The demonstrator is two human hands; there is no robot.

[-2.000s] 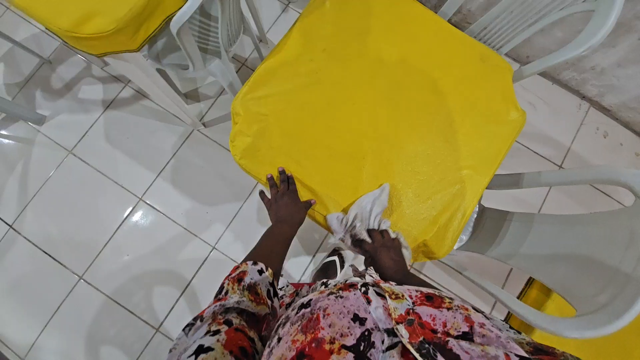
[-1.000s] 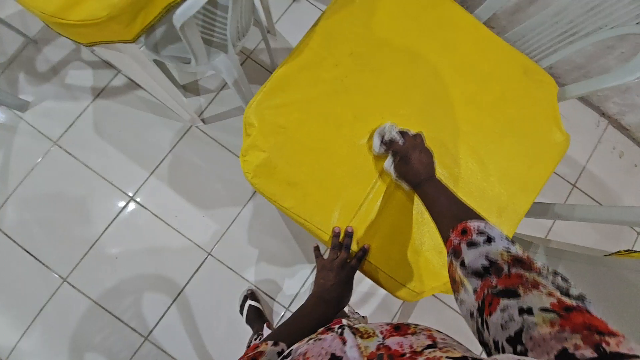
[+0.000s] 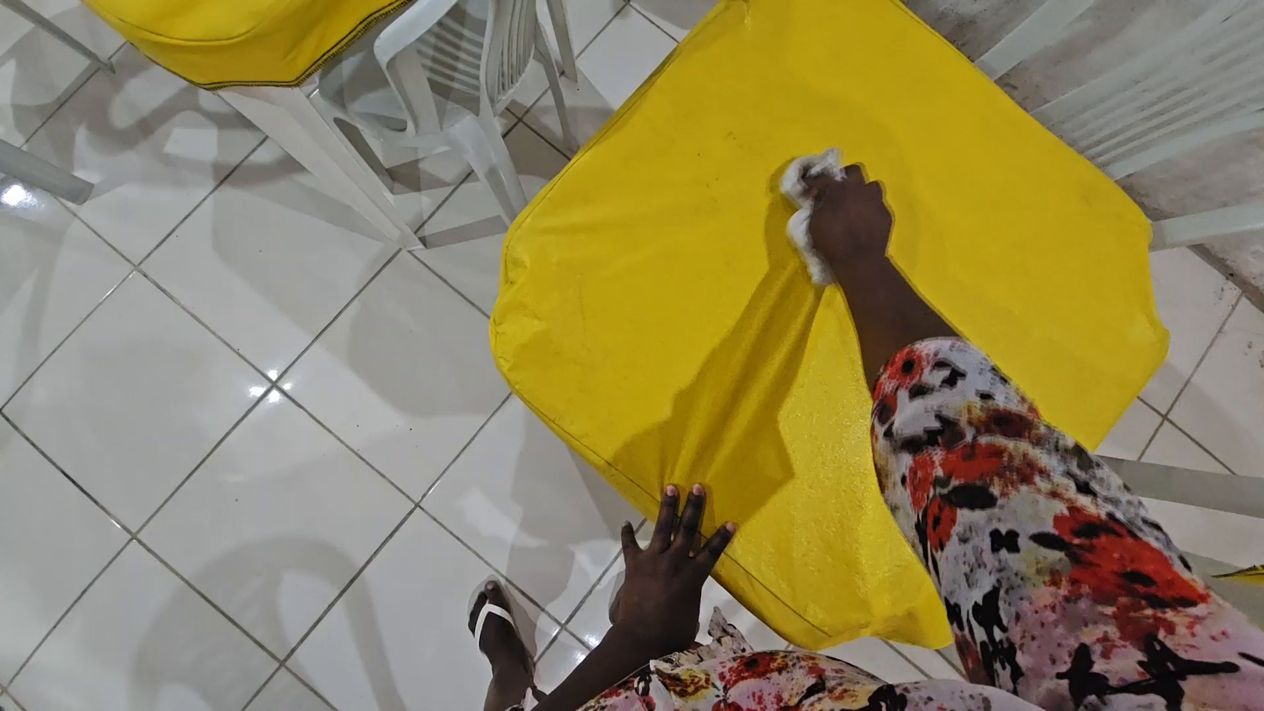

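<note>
My right hand [image 3: 851, 219] grips a bunched white cloth [image 3: 812, 259] and presses it on the yellow cover [image 3: 632, 286] of a table, above the middle of its top. Folds in the cover run from the cloth down toward the near edge. My left hand [image 3: 664, 583] lies at that near edge, fingers spread, fingertips resting on the cover, holding nothing. The cover's near corner at the bottom looks shiny.
White plastic chairs stand beyond the table [image 3: 434, 89] and at its right [image 3: 1165, 89]. Another table with a yellow cover [image 3: 237, 39] is at the top left. White floor tiles [image 3: 326, 444] lie around; my foot in a white-strapped sandal [image 3: 499, 627] is below. A wall is at the upper right.
My right hand has moved with the cloth from the table's near edge to farther across its top. My left hand stays at the near edge. Folds now show in the cover.
</note>
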